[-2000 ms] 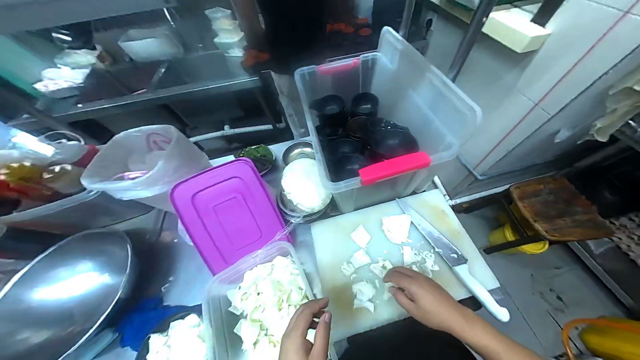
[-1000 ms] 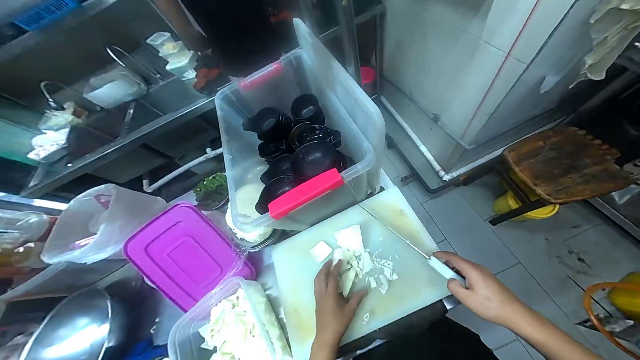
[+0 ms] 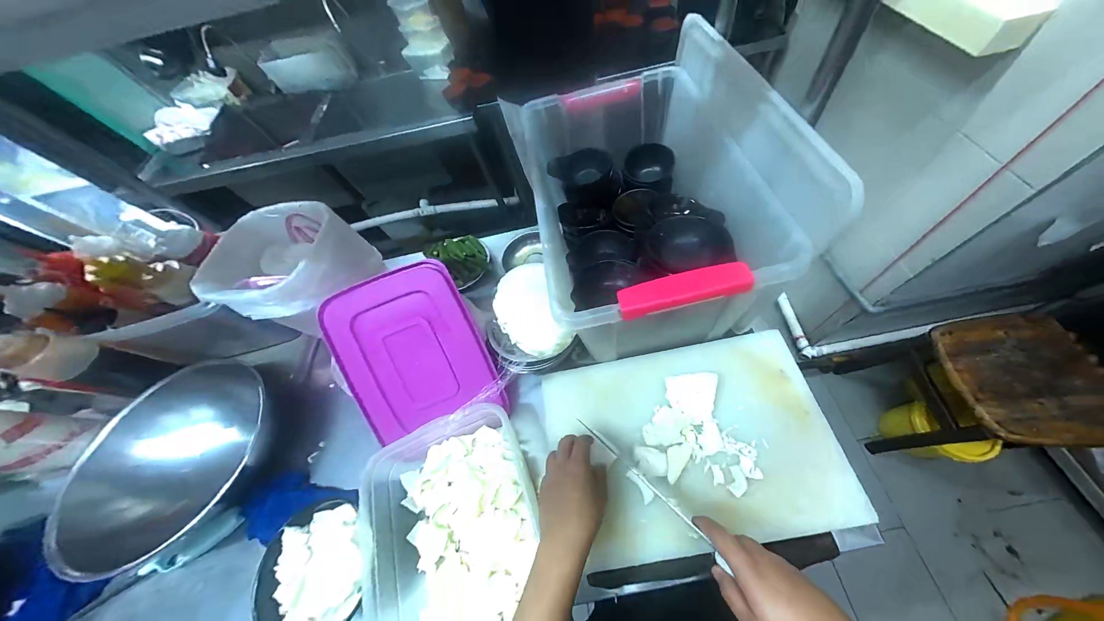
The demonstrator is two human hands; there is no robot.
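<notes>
My right hand (image 3: 759,573) grips the handle of a kitchen knife (image 3: 642,483), whose blade lies diagonally over the lower left of a white cutting board (image 3: 802,405). My left hand (image 3: 573,492) is at the board's left edge, close to the blade tip, fingers bent; whether it holds a piece is hidden. Right of the blade is a small heap of pale cut vegetable pieces (image 3: 681,431), with a squarish piece at its top. Beside my left forearm, a clear plastic container (image 3: 375,517) holds many cut pale-green vegetable pieces (image 3: 474,509).
Behind the board stands a clear storage bin (image 3: 776,198) of black bowls (image 3: 690,241). Left of it are a wrapped white mass (image 3: 528,310), greens (image 3: 461,257) and a purple lid (image 3: 414,345). Farther left are a plastic bag (image 3: 289,259) and steel bowl (image 3: 164,466). A wooden stool (image 3: 1026,375) stands right.
My left hand has moved from the cut pieces to the board's left edge. The knife, lying on the board two seconds ago, is in my right hand, its blade now at the lower left.
</notes>
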